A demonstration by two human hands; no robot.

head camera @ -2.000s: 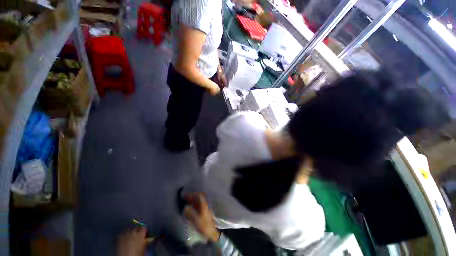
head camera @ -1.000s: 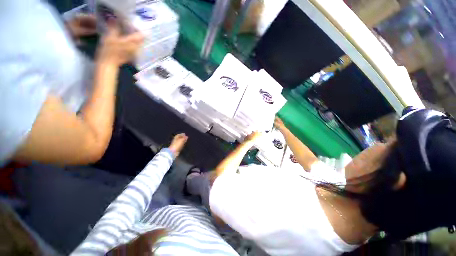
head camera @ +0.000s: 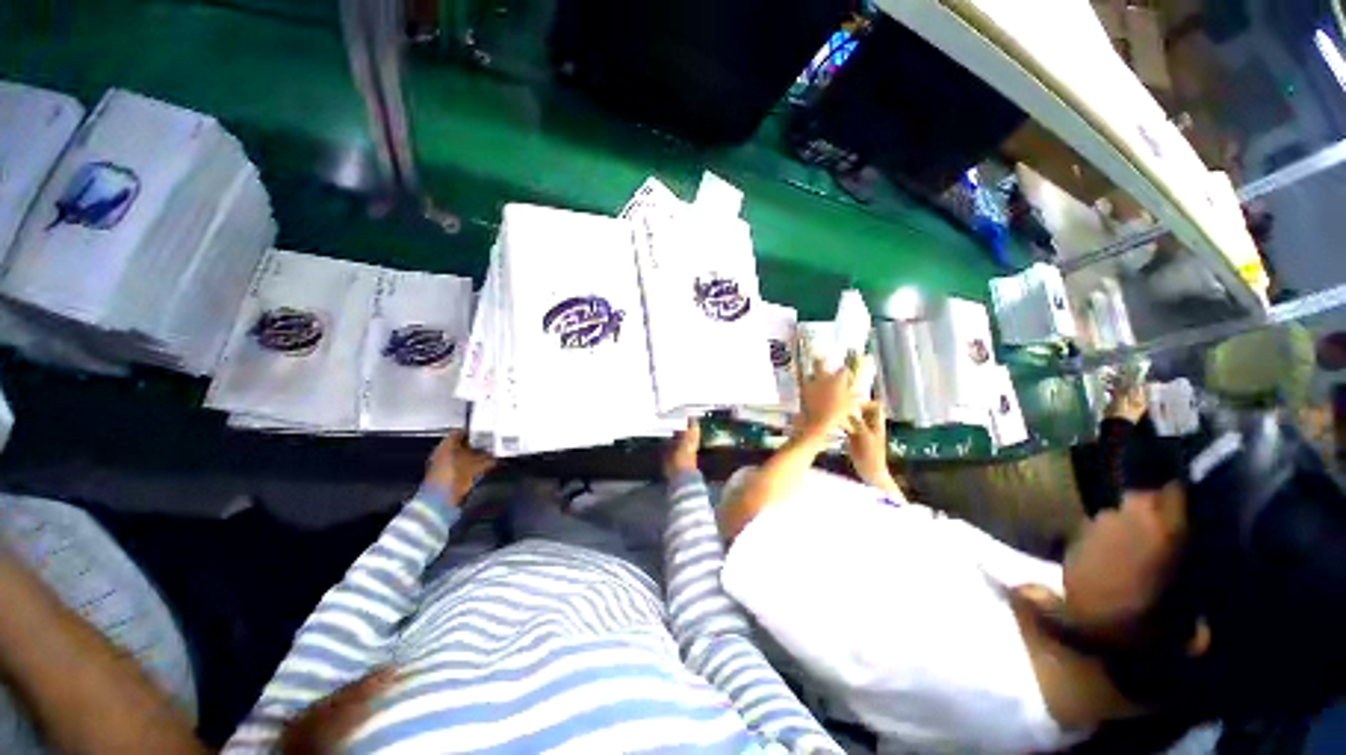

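Two stacks of large white retail boxes with dark round pictures stand side by side in front of me, the left stack (head camera: 568,384) and the right stack (head camera: 706,354). They lie at the front edge of the green bench. My left hand (head camera: 459,468) is at the front left corner of the left stack. My right hand (head camera: 684,447) is at the front edge near where the stacks meet. The boxes partly hide the fingers of both hands, so their grip cannot be told.
Lower box piles (head camera: 303,387) lie left of the stacks, with a tall box stack (head camera: 140,251) further left. A person in white (head camera: 901,605) handles small white boxes close on my right. Another person's arm (head camera: 89,664) is at lower left. A metal post and dark screens stand behind.
The view has turned and moved in to face the bench. My hands, earlier away from it, are now at the front of the central stacks. The neighbour now appears further right.
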